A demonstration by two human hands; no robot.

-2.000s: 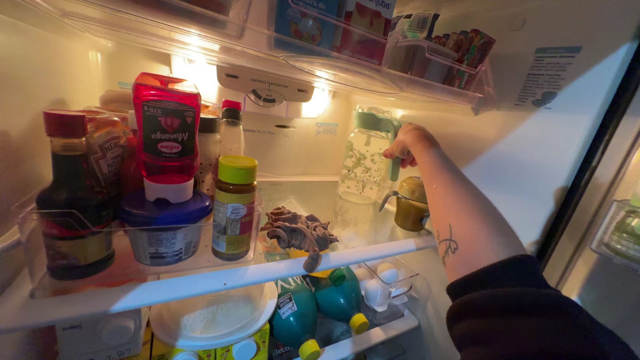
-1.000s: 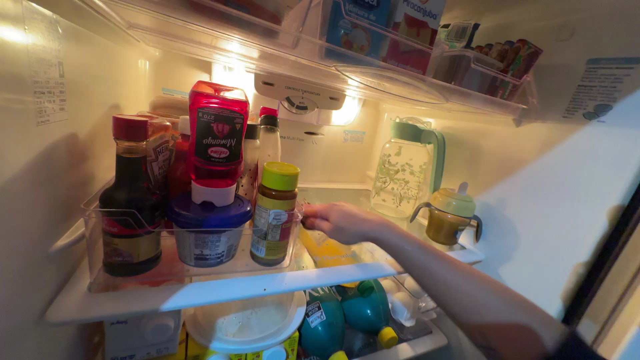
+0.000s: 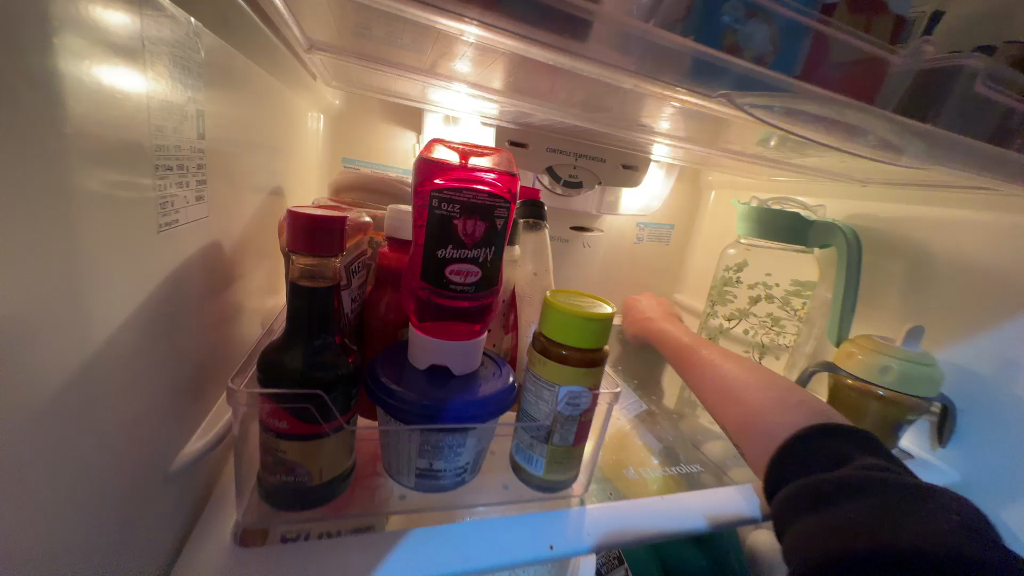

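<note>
My right hand (image 3: 652, 318) reaches to the back of the refrigerator shelf, behind and right of a jar with a green lid (image 3: 562, 390). Its fingers are partly hidden, and whether they hold anything cannot be told. Beside the jar, in a clear plastic bin (image 3: 424, 500), are a dark sauce bottle with a red cap (image 3: 308, 360) and a blue-lidded tub (image 3: 440, 416). An upside-down red syrup bottle (image 3: 462, 240) stands on the tub. Right of my hand is a glass pitcher with a green lid and handle (image 3: 760, 288). My left hand is not in view.
A two-handled sippy cup (image 3: 880, 388) stands before the pitcher, close to my forearm. The glass shelf has a white front edge (image 3: 576, 532). A clear upper compartment (image 3: 768, 96) with packages hangs overhead. More bottles (image 3: 538, 264) crowd the back of the bin.
My right hand has moved from the pitcher's handle to beside the bin, then toward the shelf's back. The brown crumpled thing on the shelf in the oldest frame no longer shows. The view has come closer.
</note>
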